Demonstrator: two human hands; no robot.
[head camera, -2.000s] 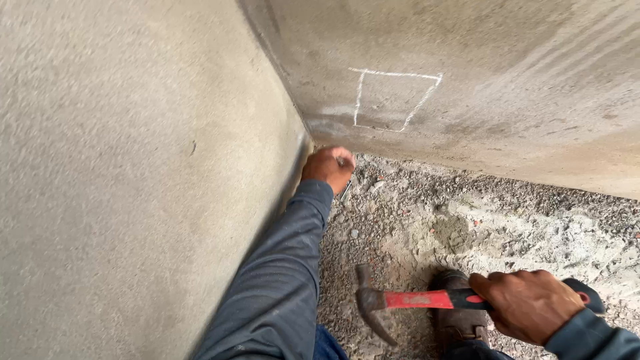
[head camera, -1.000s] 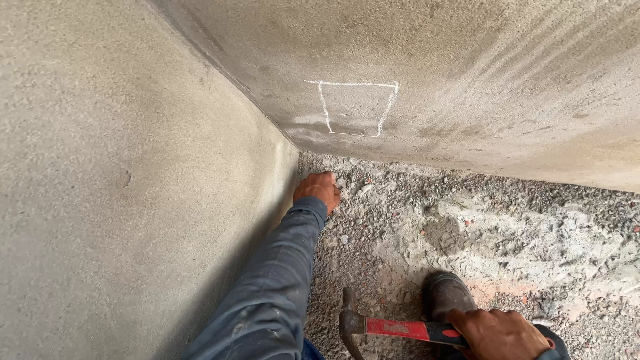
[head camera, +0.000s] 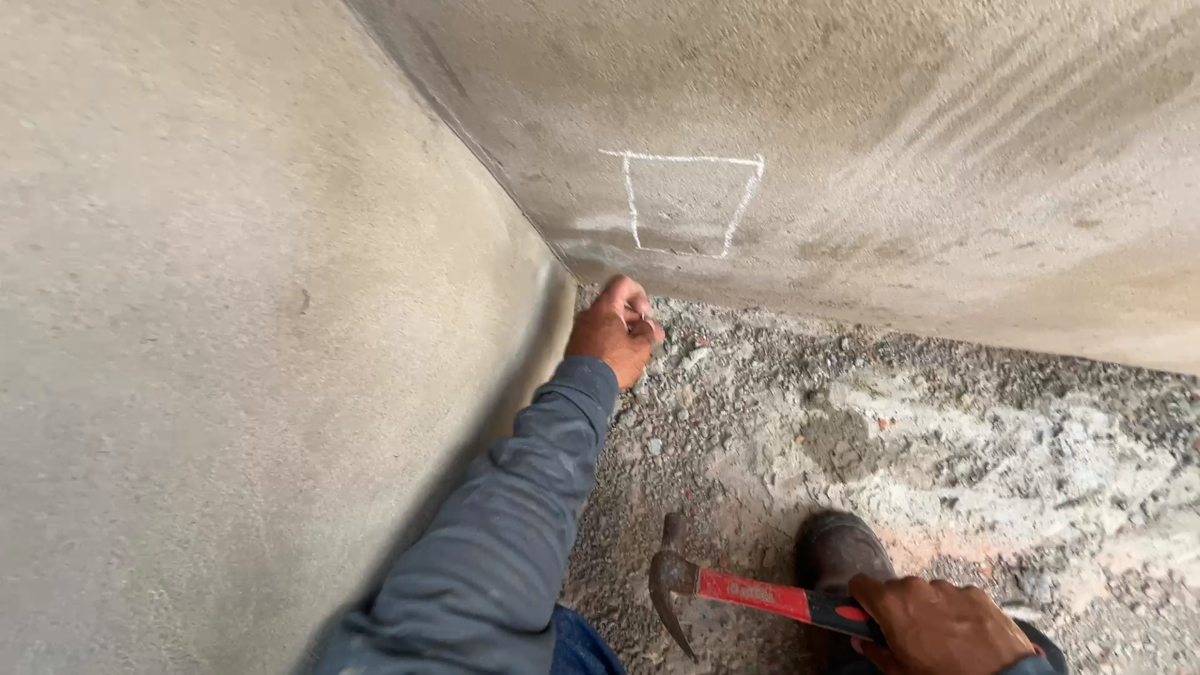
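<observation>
My right hand (head camera: 942, 626) grips the handle of a claw hammer (head camera: 750, 592) with a red and black handle, at the bottom right of the head view. The rusty steel head points left above the gravelly ground. My left hand (head camera: 616, 333) is stretched toward the corner where two walls meet the floor, its fingers curled and partly blurred. Whether anything small is between those fingers, I cannot tell. Just above it, a white chalk outline of a four-sided shape (head camera: 692, 159) is drawn low on the plastered wall (head camera: 891, 112).
Another plastered wall (head camera: 234, 328) rises close along my left arm. Loose gravel and rubble (head camera: 694, 441) cover the ground, with a pale rough patch (head camera: 1022, 450) at the right. A dark boot (head camera: 839, 548) stands beside the hammer handle.
The left hand stays near the corner, its fingers changing position. The right hand has kept hold of the hammer throughout. The view has shifted somewhat.
</observation>
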